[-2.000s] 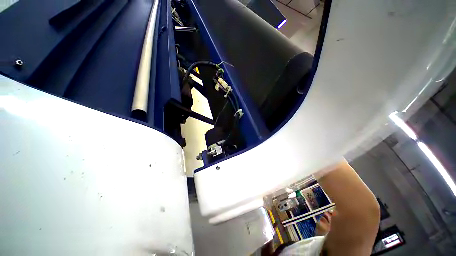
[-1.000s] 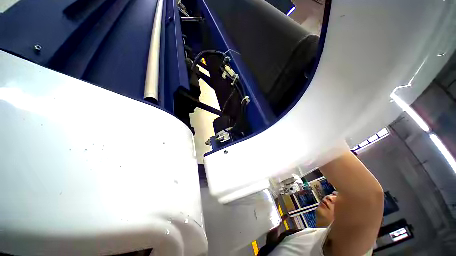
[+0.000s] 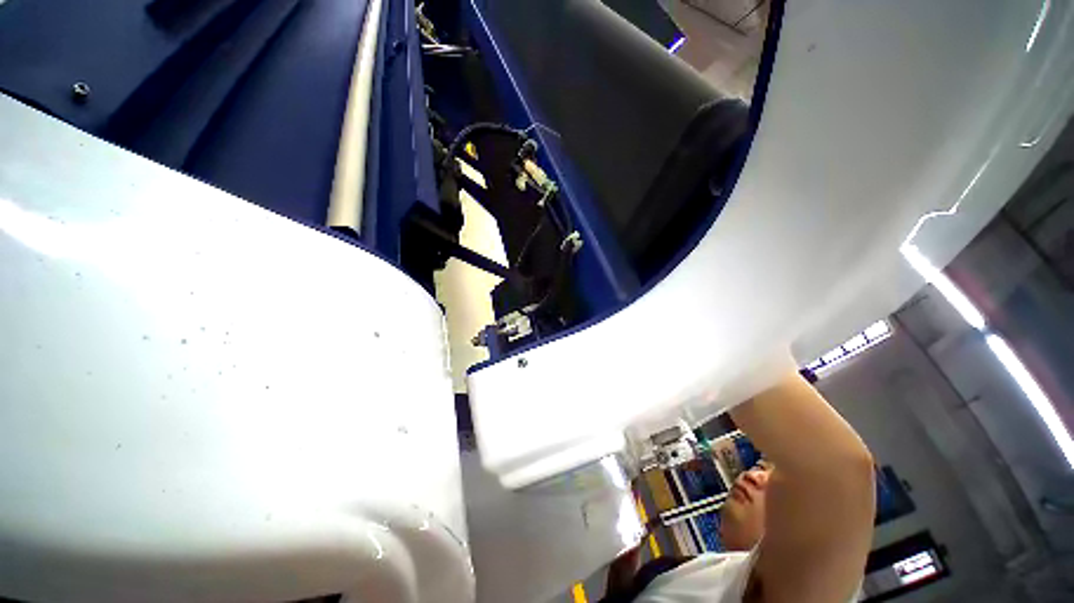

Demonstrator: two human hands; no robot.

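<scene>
Neither of my hands is in view. Nearest in front of me is a large machine with a glossy white end cover at the left and a curved white cover at the right. Between them are a dark blue folded metal trough, a long pale rod lying along it, and a narrow blue frame rail. Black wiring with small pale connectors hangs in the gap. Dark grey sheet material lies over a roller beyond the rail.
Another person's bent bare arm reaches up behind the curved cover, its hand hidden. Their white shirt shows at the bottom edge. Behind are shelving with blue items, yellow floor lines and strip lights.
Since two seconds ago, the view has shifted slightly, and the machine gap sits a little higher. The other person's head and shirt show more. The machine parts look unchanged.
</scene>
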